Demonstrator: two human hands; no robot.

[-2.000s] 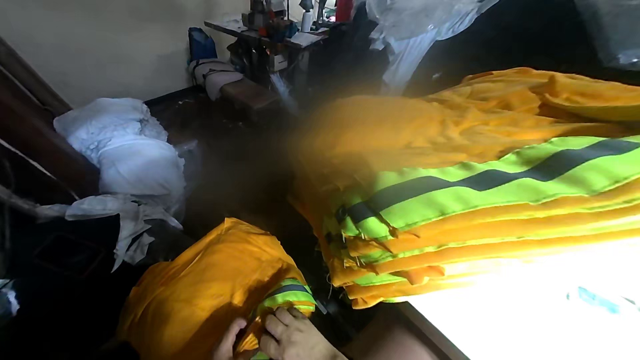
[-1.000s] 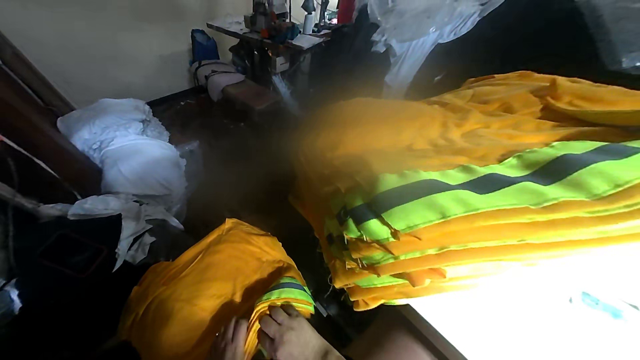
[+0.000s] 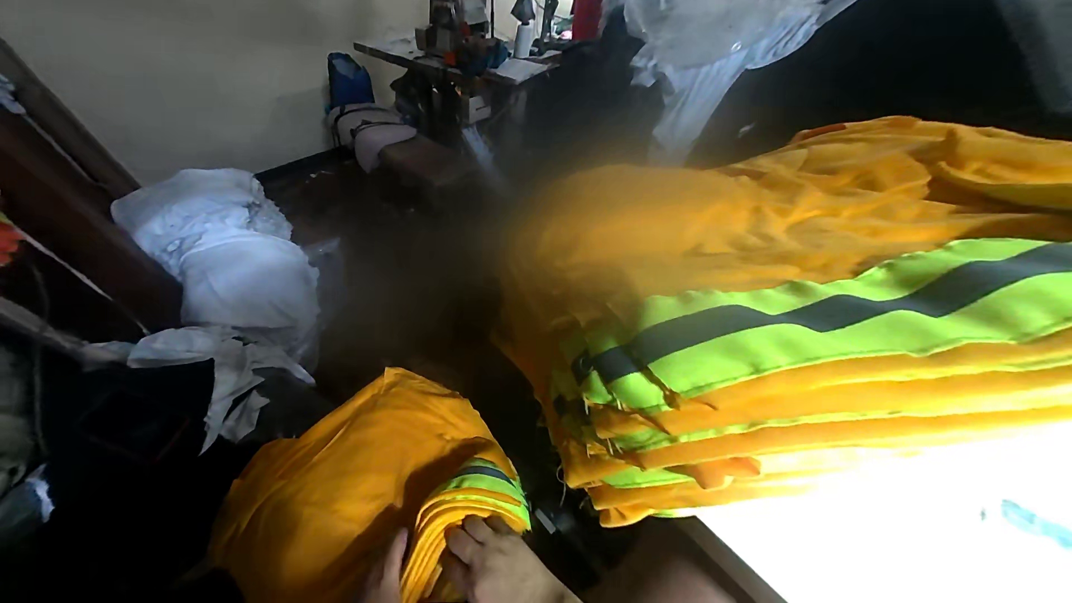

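Observation:
A bundle of layered orange fabric (image 3: pixel 335 486) with a lime-green and dark striped band lies low in the view, left of the table. My right hand (image 3: pixel 498 557) grips the folded edges of this bundle just under the band, its fingers curled over the layers. At the left side of the same edges is my left hand (image 3: pixel 387 569), mostly cut off by the frame's bottom, with only some fingers showing; its hold cannot be made out. A tall stack of orange fabric pieces (image 3: pixel 754 209) with the same kind of band rests on the table to the right.
The brightly lit white tabletop (image 3: pixel 904 536) fills the lower right. White cloth bundles (image 3: pixel 243 268) lie on the left beside a brown post. A sewing machine table (image 3: pixel 402 57) stands at the back, near a brown bench (image 3: pixel 423 159). Clear plastic sheeting (image 3: pixel 695 50) hangs at the top.
My fingers have shifted slightly along the folded edges of the orange bundle. The large stack on the table has stayed in place.

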